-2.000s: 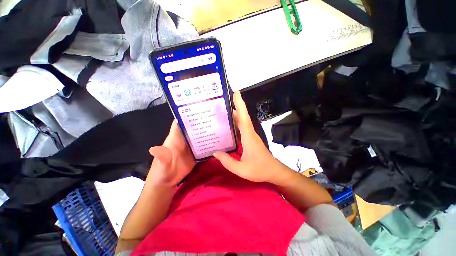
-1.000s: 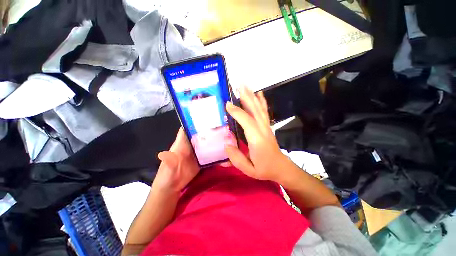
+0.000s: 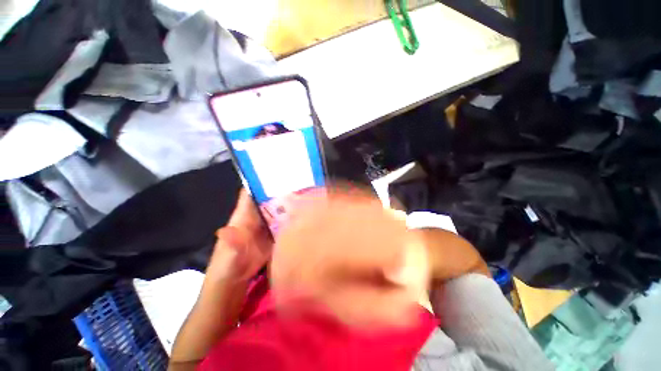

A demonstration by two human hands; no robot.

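A black smartphone [image 3: 283, 156] with a lit white, blue and pink screen is held tilted over my lap. My left hand [image 3: 246, 243] holds it by its lower left edge. My right hand [image 3: 348, 253] is a strong blur in front of the phone's lower end and covers it; its fingers cannot be made out. The black garment with grey inner areas [image 3: 156, 138] lies to the left of the phone. A white rounded pad [image 3: 40, 145] lies on it at the far left.
Green-handled snips [image 3: 402, 29] lie on the pale table [image 3: 435, 65] beyond the phone. Heaps of black pieces [image 3: 558, 196] fill the right side. A blue lattice crate [image 3: 127, 326] stands at the lower left. A red apron [image 3: 304, 344] covers the lap.
My right hand has moved from the phone's right edge to in front of its lower end and is now blurred. The screen's picture has changed. The whole view has shifted slightly.
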